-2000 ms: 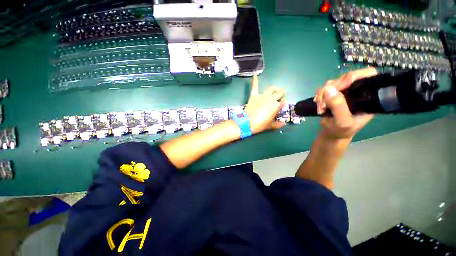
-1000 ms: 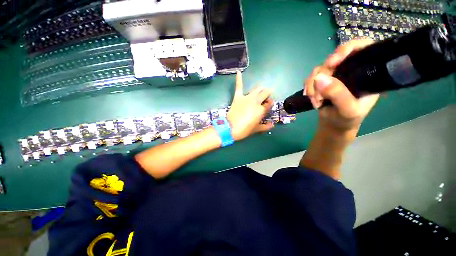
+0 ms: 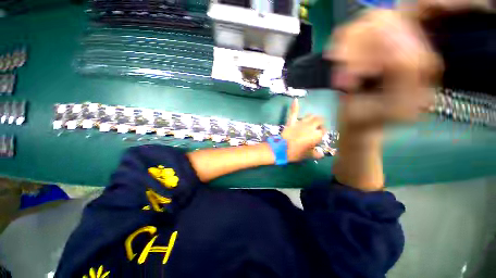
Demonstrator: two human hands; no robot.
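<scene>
A close-packed row of joined assemblies lies across the green mat. My left hand, with a blue band on the wrist, rests at the row's right end, index finger pointing away from me, thumb and other fingers at the modules. Whether it grips one cannot be told. My right hand is raised and blurred, shut around the black electric screwdriver. The screwdriver's dark nose points left, near the front right of the screw feeder. Its bit is too blurred to see.
Clear ridged blister trays lie left of the feeder, with dark filled trays beyond. Short rows of boards lie at the far left. More boards lie at the right, partly behind my right hand. The mat's near edge runs before my body.
My right hand has lifted the screwdriver up and away from the row's right end to beside the feeder. My left hand stays at the row. The whole view has shifted.
</scene>
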